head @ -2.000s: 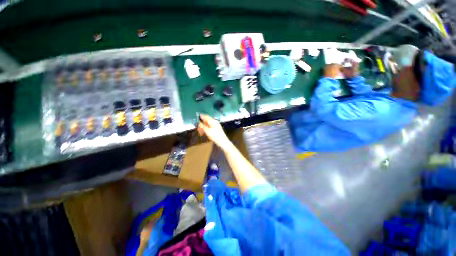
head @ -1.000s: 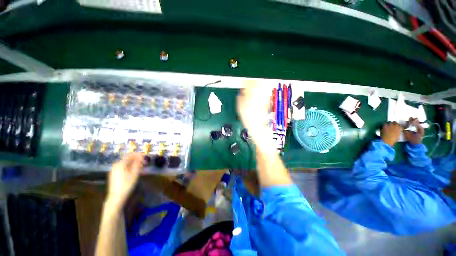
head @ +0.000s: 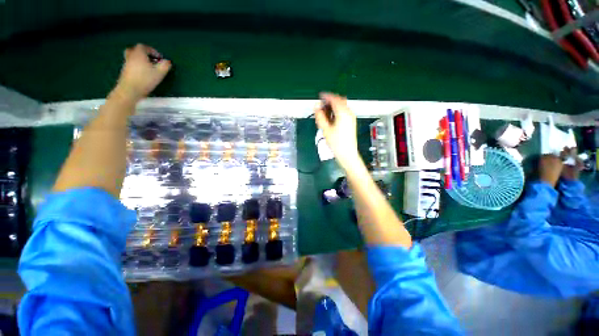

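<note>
A clear blister tray [head: 292,190] lies on the green bench. Modules [head: 226,233], black blocks joined by orange strips, stand out in its lower right. Other orange strips look fainter, with glare over the middle. My left hand [head: 144,71] is over the green shelf behind the tray, fingers closed on a small dark part [head: 154,58]. A small orange and silvery part [head: 223,69] lies on the shelf to its right. My right hand [head: 337,128] is raised right of the tray, fingers closed around a small dark thing [head: 328,113], partly hidden.
Loose black parts [head: 333,194] lie beneath my right forearm. A power supply [head: 394,141] with red digits, pens [head: 454,147], a power strip [head: 421,193] and a fan [head: 489,180] stand to the right. A person [head: 538,230] works at far right. Black trays [head: 12,190] are at far left.
My left hand has moved from the tray's lower edge up to the shelf's leftmost part. My right hand has left the power supply. The shelf's rightmost small part no longer shows. The view has shifted.
</note>
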